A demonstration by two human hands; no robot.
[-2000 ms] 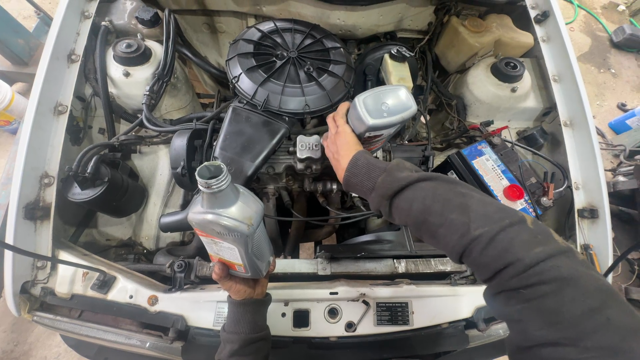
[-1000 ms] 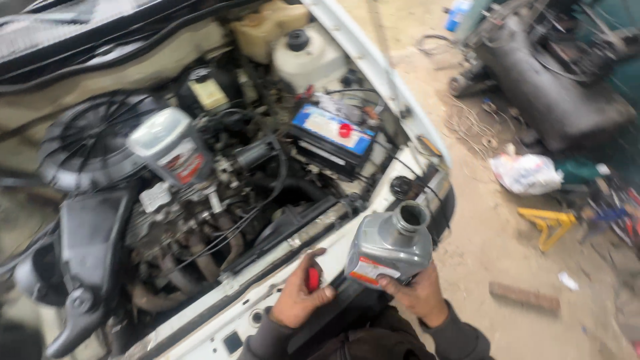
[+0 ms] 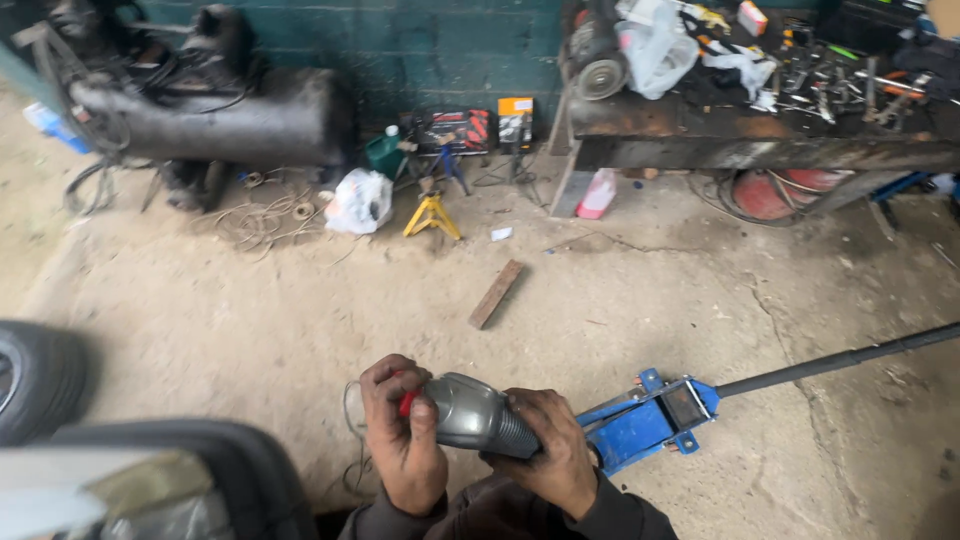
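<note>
A grey plastic oil bottle (image 3: 469, 412) lies tilted between my hands, low in the middle of the head view. My left hand (image 3: 401, 431) has its fingers around the red cap (image 3: 409, 403) at the bottle's neck end. Around the ribbed lower part of the bottle is my right hand (image 3: 551, 450). The cap sits at the neck; whether it is threaded on cannot be told.
A blue floor jack (image 3: 634, 435) with a long black handle stands at right. A wood block (image 3: 496, 294) and a yellow jack stand (image 3: 431, 217) are ahead. Behind are an air compressor (image 3: 217, 116) and a tool-strewn workbench (image 3: 675, 124); a tyre (image 3: 37, 382) is at left.
The view has swung right, from the engine bay to the workshop floor. The red cap, held apart from the bottle a second ago, is now at its neck. The bottle, upright before, is tilted.
</note>
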